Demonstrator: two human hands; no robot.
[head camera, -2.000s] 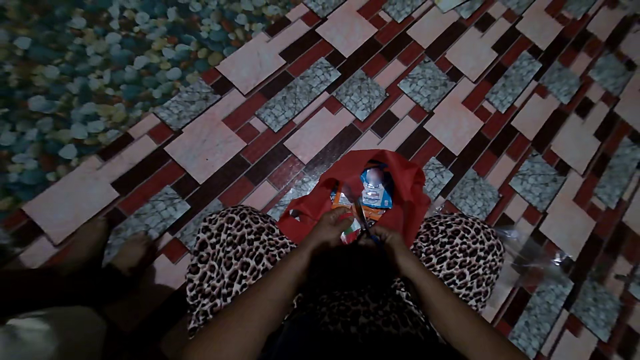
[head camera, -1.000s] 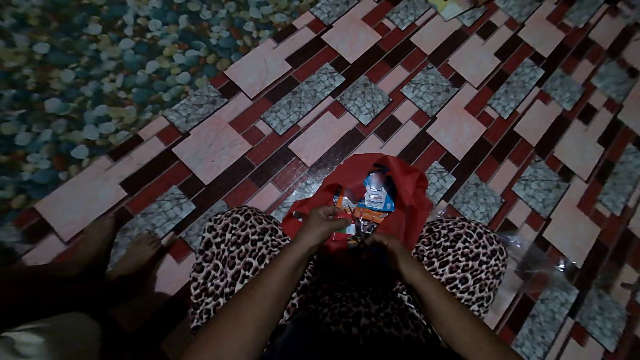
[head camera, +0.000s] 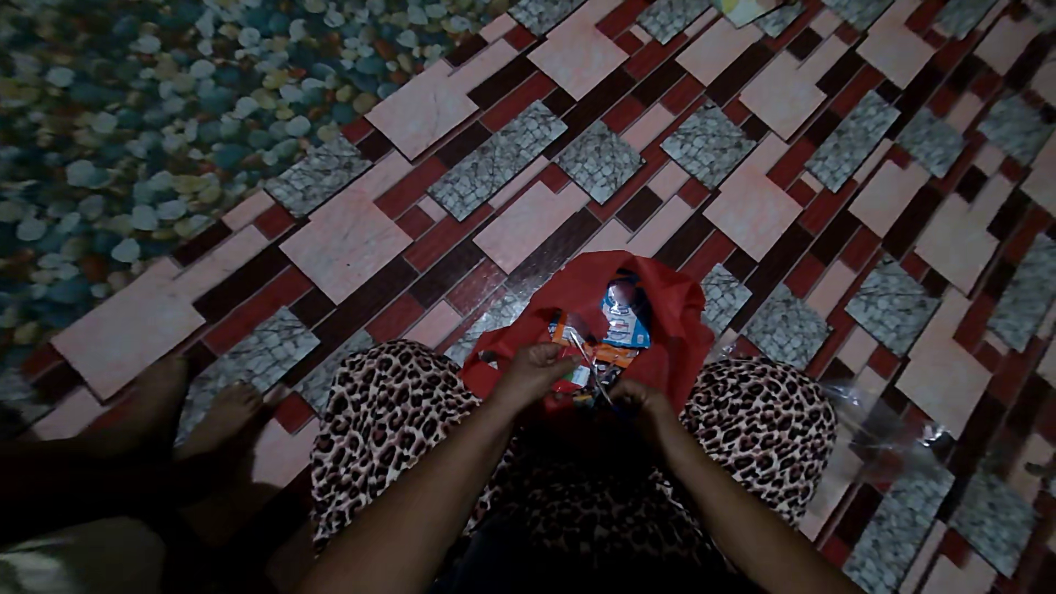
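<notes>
A red cloth or bag (head camera: 660, 285) lies spread between my knees, with a blue and white packet (head camera: 623, 318) and orange packaging (head camera: 615, 355) on it. My left hand (head camera: 536, 371) grips a small orange and white packet (head camera: 569, 328) at the left of the cloth. My right hand (head camera: 639, 404) is closed around the dark handles of what look like scissors (head camera: 587, 353), whose light blades point up and left beside that packet. Several smaller coloured wrappers lie just below the blades; their details are too dark to tell.
Patterned tile-look flooring (head camera: 536, 223) surrounds my leopard-print clothing (head camera: 396, 429). A pebble-patterned area (head camera: 190, 107) is at the upper left. Another person's bare feet (head camera: 223, 412) are at the lower left. Clear plastic (head camera: 899, 421) lies right of my knee, and a pale item (head camera: 742, 8) at the top.
The blades now show between my hands, pointing up and left near the packet. My left hand stays on the left side of the cloth.
</notes>
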